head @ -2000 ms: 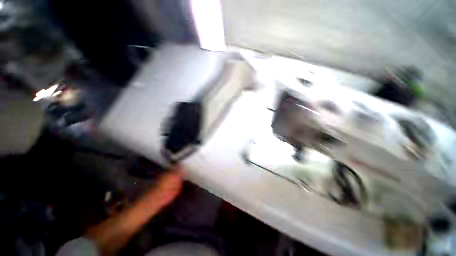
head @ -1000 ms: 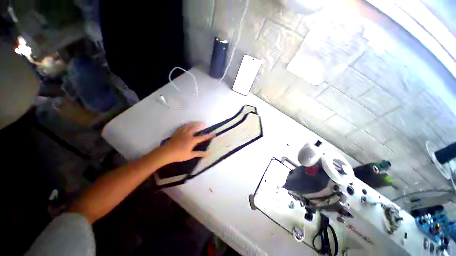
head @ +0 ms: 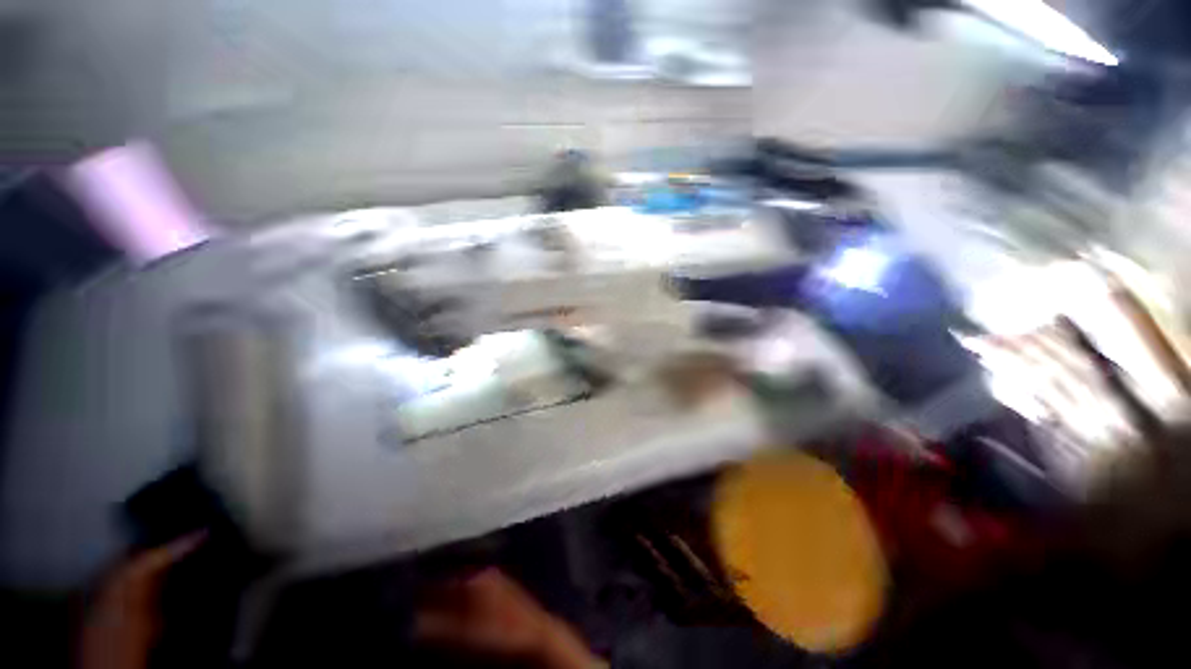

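The view is strongly blurred. Cream panels (head: 242, 418) lie at the left of the white machine table. A dark fabric piece (head: 176, 507) is at their near end. My left hand (head: 128, 604) is at the lower left edge, its fingers at the dark piece; whether they grip it is unclear. My right hand (head: 490, 614) is low in the picture, below the table's front edge, blurred and partly cut off; its fingers cannot be made out. The sewing machine (head: 627, 298) stands to the right of the panels.
A phone (head: 137, 203) leans at the wall on the left. A brown block (head: 699, 379) is on the machine bed. Blue bobbins (head: 673, 199) are behind the machine. A yellow-topped stool (head: 803, 552) stands in front of the table. Blurred pale and dark items lie at the right.
The view has swung right, so the panels and phone sit farther left and the stool shows. My left hand is now at the panels' near end; my right hand has come into view.
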